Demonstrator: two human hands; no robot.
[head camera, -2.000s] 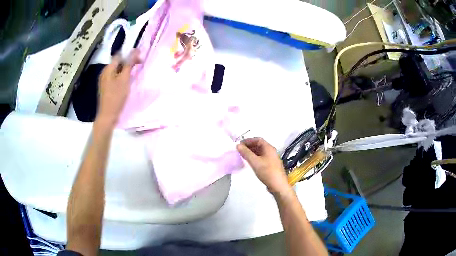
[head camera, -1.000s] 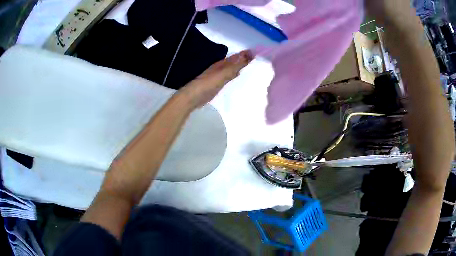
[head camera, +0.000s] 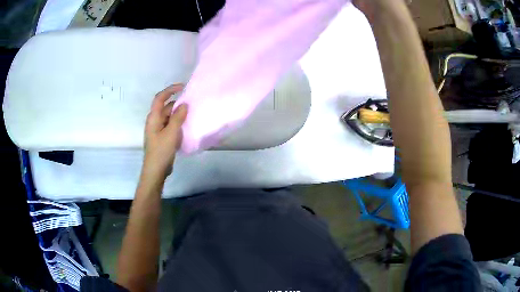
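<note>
A pale pink garment (head camera: 245, 68) stretches slantwise over the right part of the white padded board (head camera: 85, 85). My left hand (head camera: 165, 122) pinches its lower left edge near the board's front side. My right hand (head camera: 365, 4) is at the top edge of the view, mostly cut off, at the garment's upper right end; its fingers cannot be seen, so its grip is unclear. The steam iron (head camera: 373, 121), with a yellow-orange handle, rests on the white table cover (head camera: 336, 154) right of the board, partly behind my right forearm.
Dark cloth (head camera: 154, 12) lies behind the board. A whitish steam hose (head camera: 479, 116) runs right from the iron. A blue plastic stool (head camera: 385, 199) stands on the floor at right. White hangers (head camera: 63, 251) are bundled at lower left. A cardboard box (head camera: 436, 17) is at upper right.
The pink garment has moved left and down from the raised right side to over the board. My left hand has moved left and taken its edge. The view has shifted; board and iron appear farther right.
</note>
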